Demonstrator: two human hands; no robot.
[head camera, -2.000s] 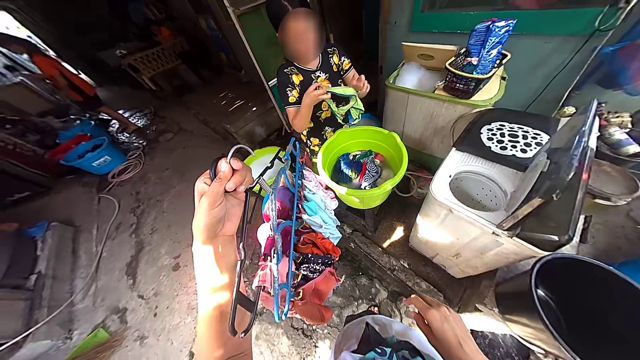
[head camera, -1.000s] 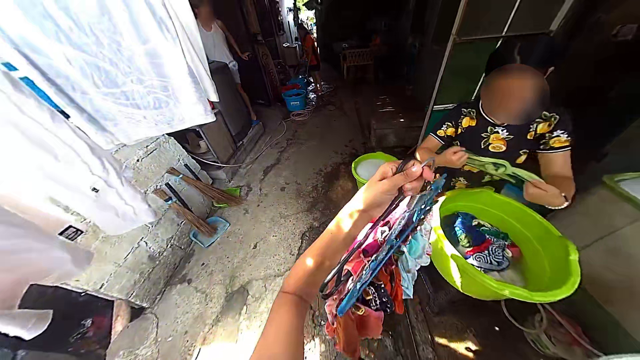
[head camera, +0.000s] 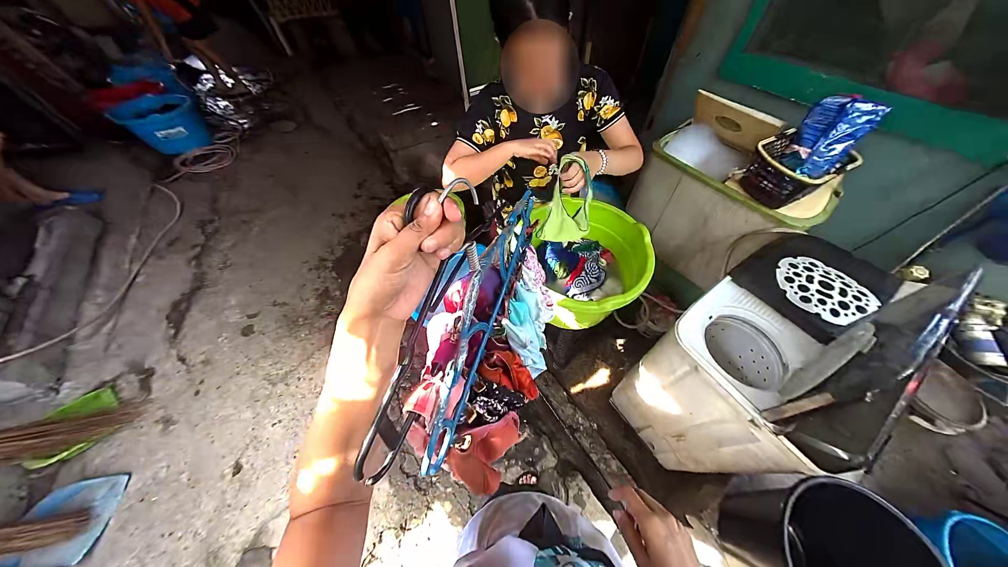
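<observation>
My left hand (head camera: 413, 248), raised near the middle, grips the hooks of several clothes hangers, one black and others blue. The blue plastic hangers (head camera: 472, 339) hang below it on their sides, in front of or among small colorful garments (head camera: 504, 378). At the bottom, my right hand (head camera: 652, 529) shows with its fingers partly spread beside a white container or bag (head camera: 512, 520) with cloth in it; I see nothing held in it. A seated person in a floral shirt holds a green garment (head camera: 565, 213) over a lime-green basin (head camera: 630, 256) of wet clothes.
A washing machine (head camera: 669, 417) with a spin tub stands at right, a dark bucket (head camera: 756, 512) below it. Behind is another lidded tub (head camera: 669, 197) bearing a basket (head camera: 787, 177). Blue buckets (head camera: 169, 126) and a hose (head camera: 150, 268) lie at left, with brooms (head camera: 59, 433) lower down.
The view has swung left and back right. My left hand keeps hold of the hangers. My right hand, out of view one second ago, shows again. The person's green garment now hangs over the basin.
</observation>
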